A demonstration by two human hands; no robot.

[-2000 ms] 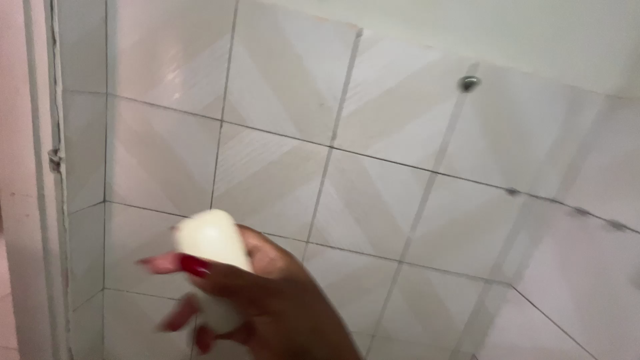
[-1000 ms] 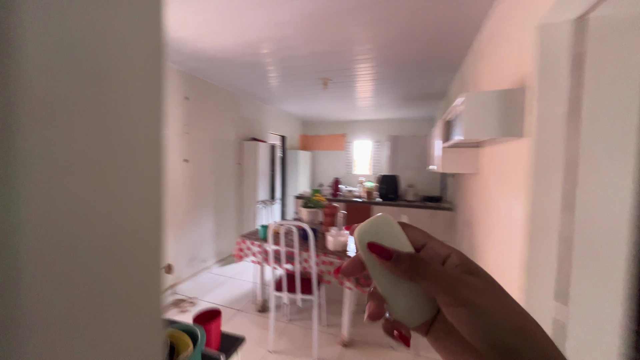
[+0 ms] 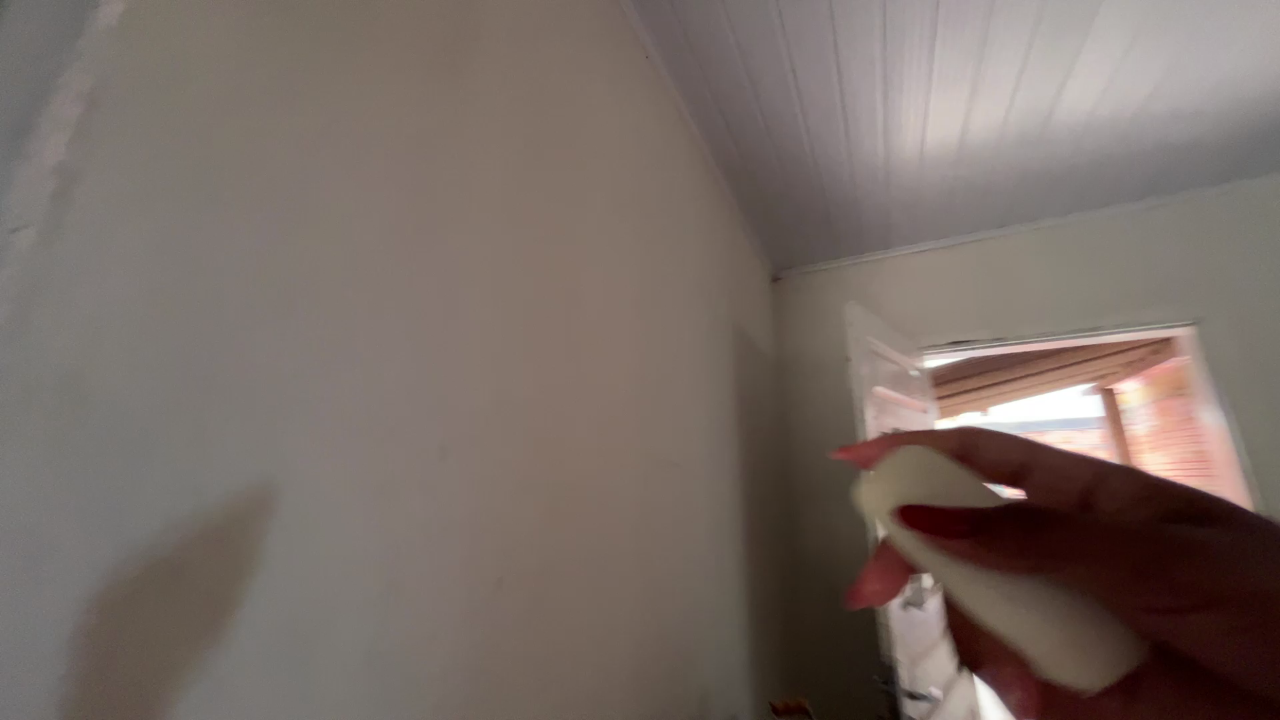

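My right hand (image 3: 1100, 560), with long red nails, comes in from the lower right and holds a pale cream, rounded oblong object (image 3: 1000, 600), perhaps a bar of soap. The thumb lies across its near face and the other fingers wrap behind and below it. Motion blur softens the hand and the object. My left hand is out of the picture.
A plain wall (image 3: 480, 350) fills the left and middle, with a shadow low on it. A white panelled ceiling (image 3: 850, 110) is above. At the right, behind my hand, a white door (image 3: 885, 380) stands open beside a bright doorway.
The view has swung from a tiled wall, past a room with a table and chair, to a plain wall and doorway. My right hand keeps hold of the cream object throughout.
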